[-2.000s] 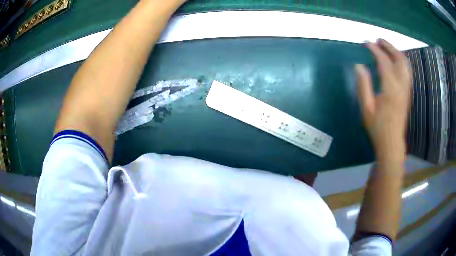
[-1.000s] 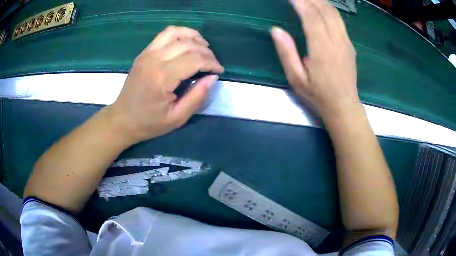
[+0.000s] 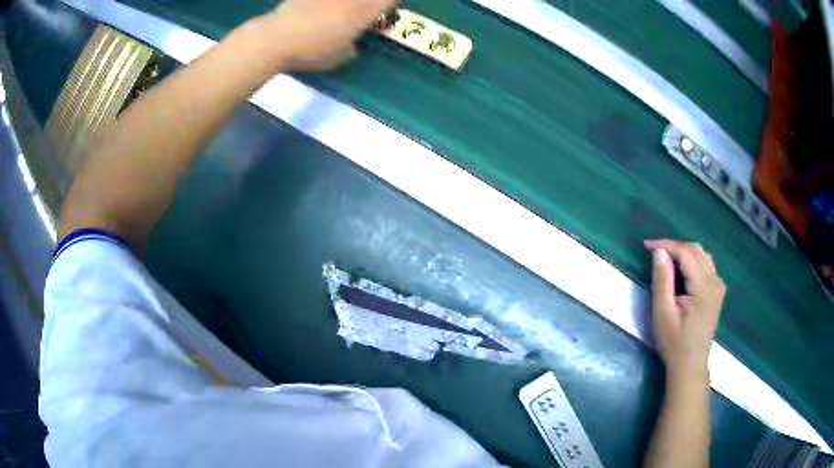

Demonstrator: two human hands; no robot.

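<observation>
My left hand is at the top edge, over the left end of a gold strip housing on the green lane. Its fingertips are partly cut off, so its grip cannot be told. My right hand is at the right, over the white divider, fingers loosely curled, thumb apart, with nothing visible in it. A white perforated cover plate lies on the bench at the bottom, its lower end cut off.
Stacked gold strips stand at the upper left behind my left arm. A worn tape patch is mid-bench. A silver strip housing lies on the lane at right, near a red-brown stand. Dark stacked strips show at lower right.
The view has turned left. My left hand has moved from the white divider to the gold strip housing. My right hand has drawn back towards the divider, its fingers more curled.
</observation>
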